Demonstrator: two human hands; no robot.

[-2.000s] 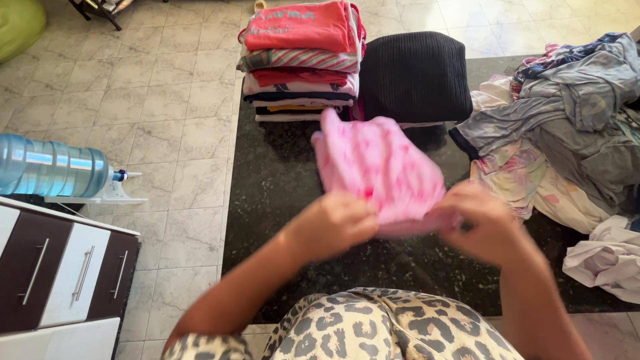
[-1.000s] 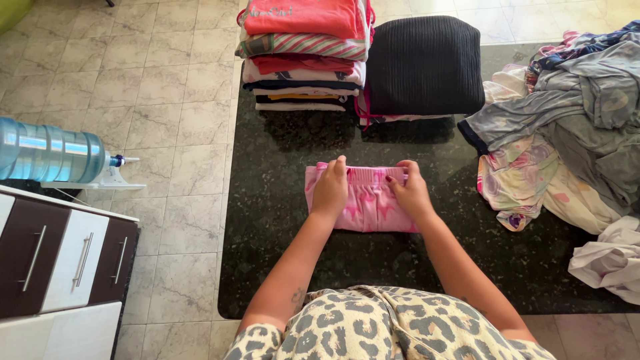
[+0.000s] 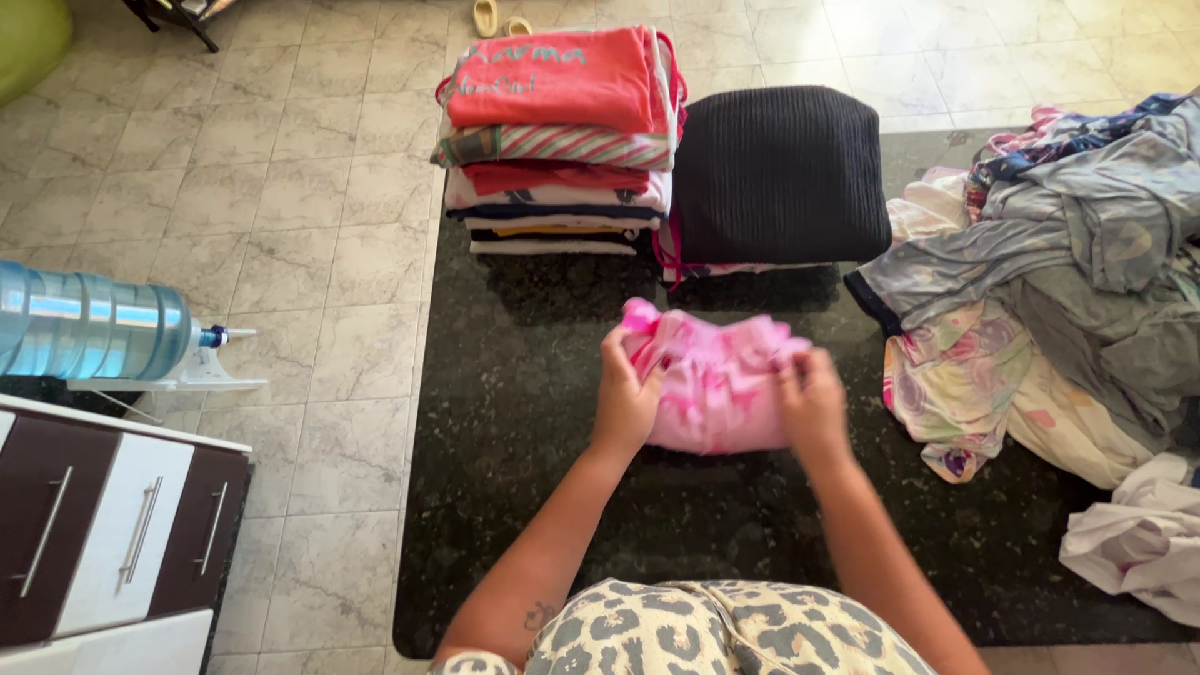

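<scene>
A pink garment (image 3: pixel 717 398) with a gathered waistband is held over the dark granite countertop (image 3: pixel 525 525), slightly blurred. My left hand (image 3: pixel 633 389) grips its left side, with the thumb on the front. On the right side, my right hand (image 3: pixel 814 398) has its fingers closed on the waistband's edge. Beyond the hands stands a stack of folded clothes (image 3: pixel 562 145), a red printed piece on top. Touching or close beside that stack lies a black ribbed textile item (image 3: pixel 783 178) over other folded cloth.
A loose heap of clothes (image 3: pixel 1078 253) spreads over the right of the countertop, with a crumpled whitish garment (image 3: pixel 1139 544) at its near end. Left of the counter are a blue water bottle (image 3: pixel 103 323) on a stand, a drawer cabinet (image 3: pixel 122 525) and the tiled floor.
One second ago the pink garment lay flat on the granite under both hands; now it is raised, bunched and farther from my body. Both hands have moved forward and to the right with it.
</scene>
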